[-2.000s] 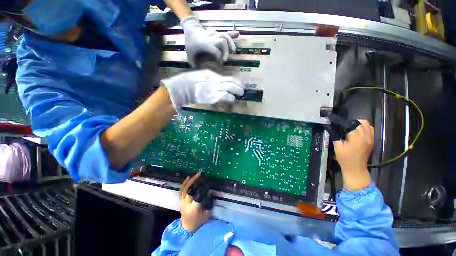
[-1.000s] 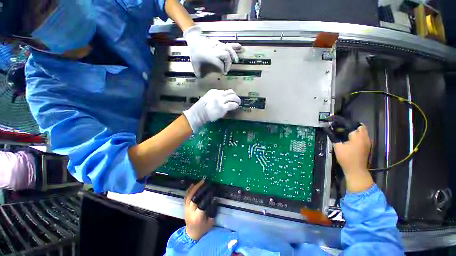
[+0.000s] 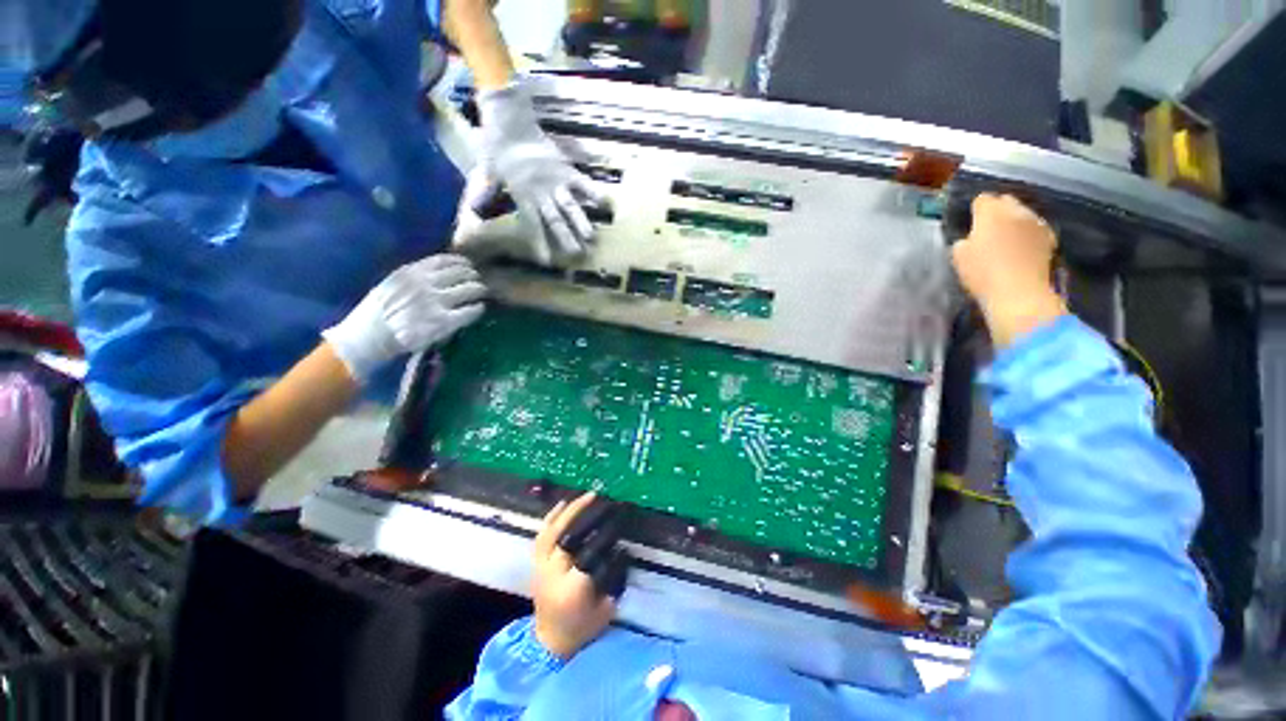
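The green circuit board [image 3: 677, 423] lies in the black carrier fixture [image 3: 663, 533]. A slotted silver-grey metal plate [image 3: 832, 261] covers its far part. My left hand [image 3: 576, 571], with black finger covers, rests on the fixture's near edge; its grip is hidden. My right hand [image 3: 1004, 254] is at the far right corner of the plate, fingers bent; whether it holds anything cannot be told. Orange-brown tabs [image 3: 927, 169] sit at the fixture's corners.
A coworker's white-gloved hands [image 3: 536, 176] are on the plate's left part and the fixture's left side. A conveyor rail [image 3: 790, 130] runs behind. A yellow-green wire [image 3: 973, 487] lies at the right. A black bin [image 3: 282, 634] stands at the lower left.
My right hand has moved from the plate's near right corner to its far right corner. The coworker's gloved hands have moved left. My left hand stays at the near edge.
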